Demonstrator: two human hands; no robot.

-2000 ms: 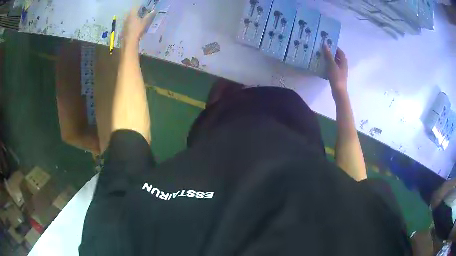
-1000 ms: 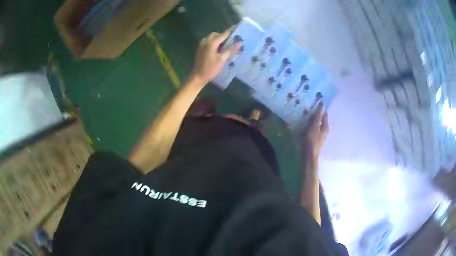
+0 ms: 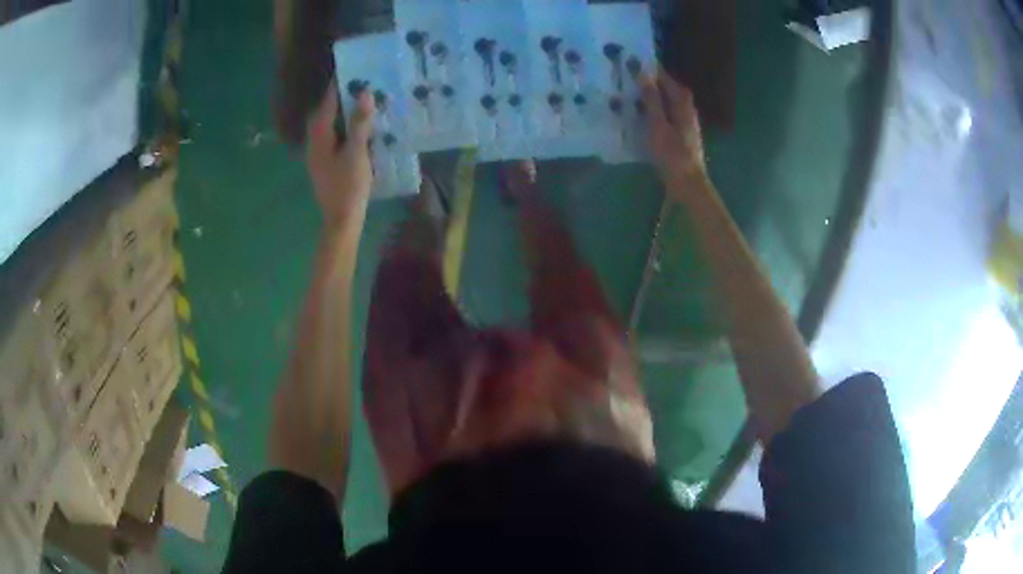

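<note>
A row of several pale blue-grey retail boxes (image 3: 499, 84) with dark long-stemmed pictures is held side by side at the top centre, above the green floor. My left hand (image 3: 343, 157) presses on the left end of the row, thumb on the face. My right hand (image 3: 671, 126) presses on the right end. The leftmost box sits slightly lower than the others. Brown carton sides (image 3: 709, 62) show beside and behind the row; the carton's inside is hidden by the boxes.
The white workbench (image 3: 897, 258) runs down the right side, with a yellow ring (image 3: 1006, 256) at its far right. Closed brown cartons (image 3: 101, 336) are stacked at the left. White scraps (image 3: 202, 465) lie near them. My legs stand on the green floor.
The row of boxes has been lifted off the bench and carried left, away from it. The view has turned, and the row is now over the floor by the brown carton.
</note>
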